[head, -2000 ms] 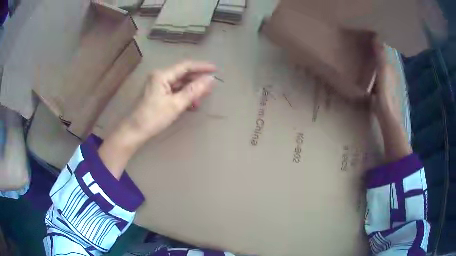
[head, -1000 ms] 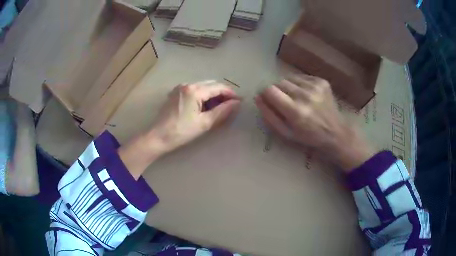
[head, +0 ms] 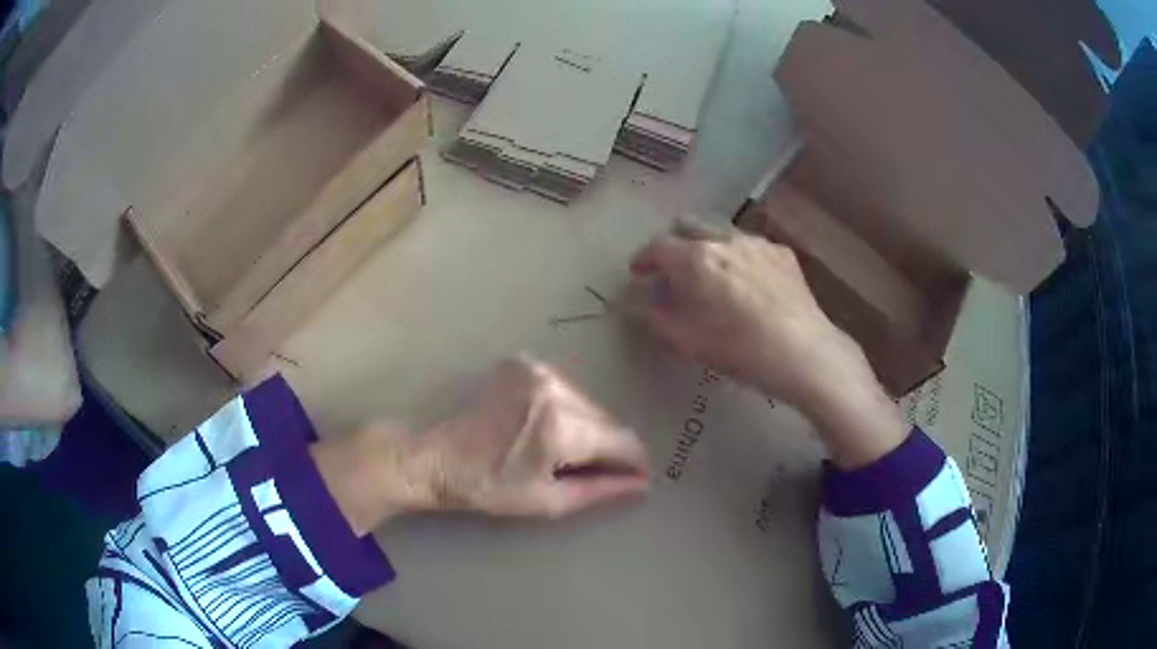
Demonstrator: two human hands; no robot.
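My left hand is over the lower middle of the printed brown cardboard sheet, blurred, with its fingers curled towards the thumb. My right hand is higher up, just left of an open mailer box, with its fingers bent inward. No box is in either hand. Anything small between the fingertips is hidden or blurred. The right box lies on the sheet with its lid flap raised at the back and its tray partly behind my right hand.
A neighbouring open box lies at the left, lid raised. Flat box blanks lie layered at the far middle. Another person's arm shows at the left edge. Dark marks show on the sheet between my hands.
My left hand has moved down towards me, and my right hand has moved up. The right box was put down between the first two frames. The view has shifted, so both boxes and the blanks appear lower.
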